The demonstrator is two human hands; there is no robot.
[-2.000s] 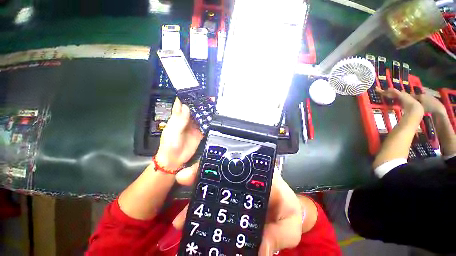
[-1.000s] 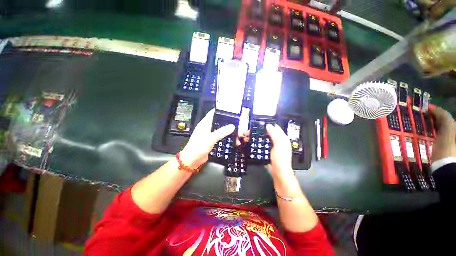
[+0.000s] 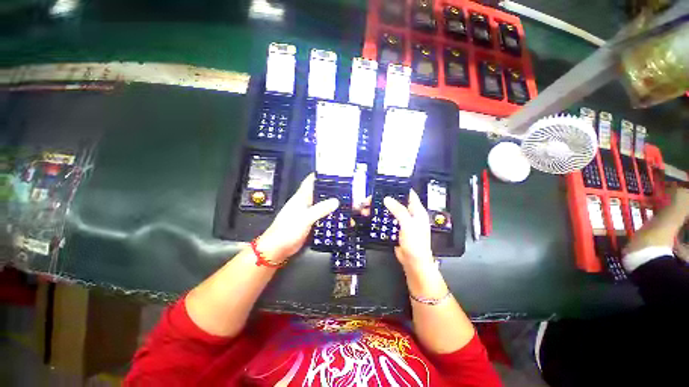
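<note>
My left hand (image 3: 296, 221) holds an open flip phone (image 3: 337, 142) with a glowing white screen, my thumb on its black keypad. My right hand (image 3: 412, 230) holds another open flip phone (image 3: 401, 143), also lit white, thumb on its upper keys. Both are held side by side over the black phone tray (image 3: 230, 193). Several open flip phones stand in the tray's back row, one at the left (image 3: 280, 72). A closed flip phone (image 3: 259, 181) lies front left, another (image 3: 438, 198) front right. Part of a further keypad (image 3: 349, 255) shows below and between the held phones.
Behind is a red phone tray (image 3: 529, 75) of closed phones. At right are a white fan (image 3: 559, 145), two thin sticks (image 3: 486, 204), and another red tray (image 3: 580, 227) with a neighbour's hand (image 3: 659, 227). A pale arm (image 3: 563, 91) crosses upper right. Covered documents (image 3: 45, 181) lie left.
From two seconds ago, the right-hand phone has moved away from the camera, down over the tray. Since one second ago, my hands and phones shifted only slightly; the neighbour's hand moved lower.
</note>
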